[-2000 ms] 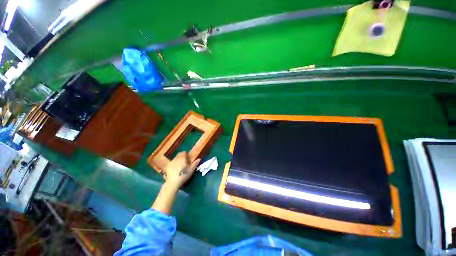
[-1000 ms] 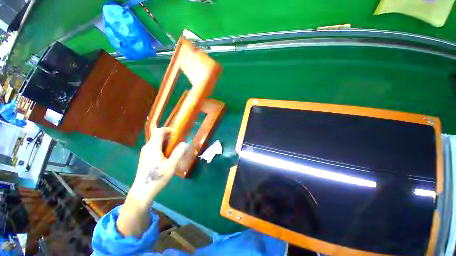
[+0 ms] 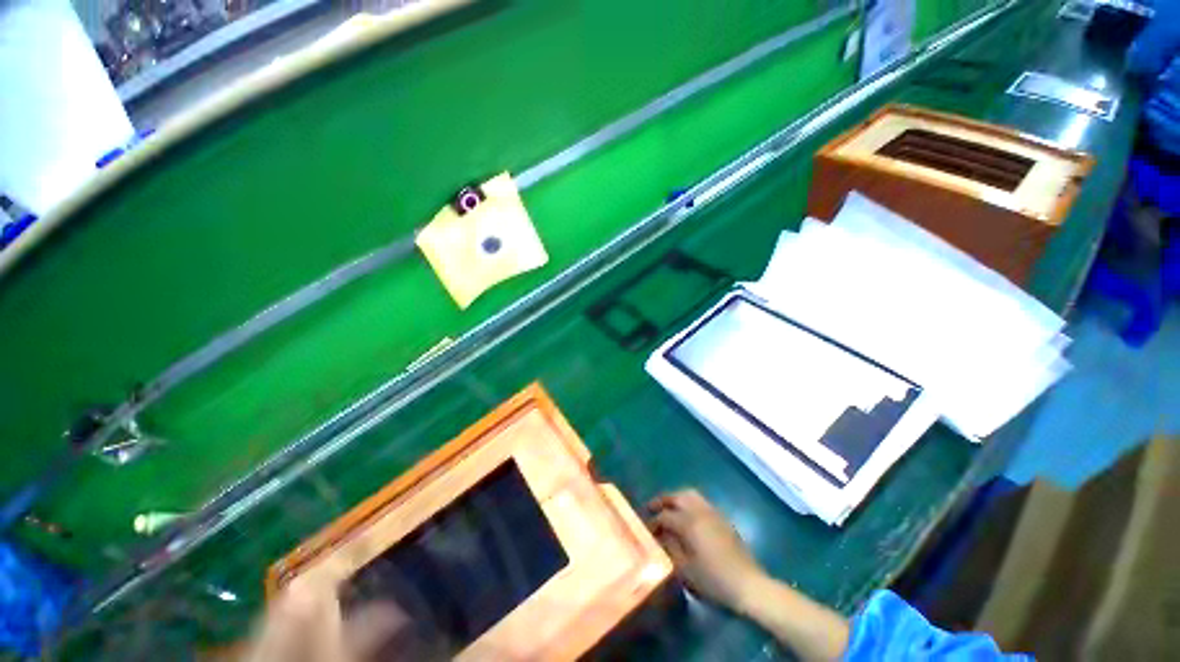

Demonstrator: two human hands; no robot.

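A wooden housing (image 3: 602, 569) with an orange-brown rim stands at the lower middle. Its top shows a pale wood surround about a dark rectangular opening; what lies inside is too dark to tell. My left hand (image 3: 311, 627) is blurred at the lower left, over the housing's left part and the opening's near edge; its grip is unclear. My right hand (image 3: 705, 550) is at the housing's right end, its fingers curled close to the side; whether they grip it is unclear. The glossy black panel seen earlier cannot be made out.
White gasket sheets (image 3: 789, 388) with a black-edged rectangle lie at right, beside loose white sheets (image 3: 893, 304). A slotted housing (image 3: 958, 168) stands behind them. A black gasket (image 3: 654, 298) lies by the rail. A yellow card (image 3: 485, 246) hangs on the backboard. A person's blue sleeve (image 3: 1158, 58) shows far right.
The view has swung right. My left hand no longer holds up the wooden frame and is over the housing. My right hand has come into view. The housing top shows pale wood instead of glossy black.
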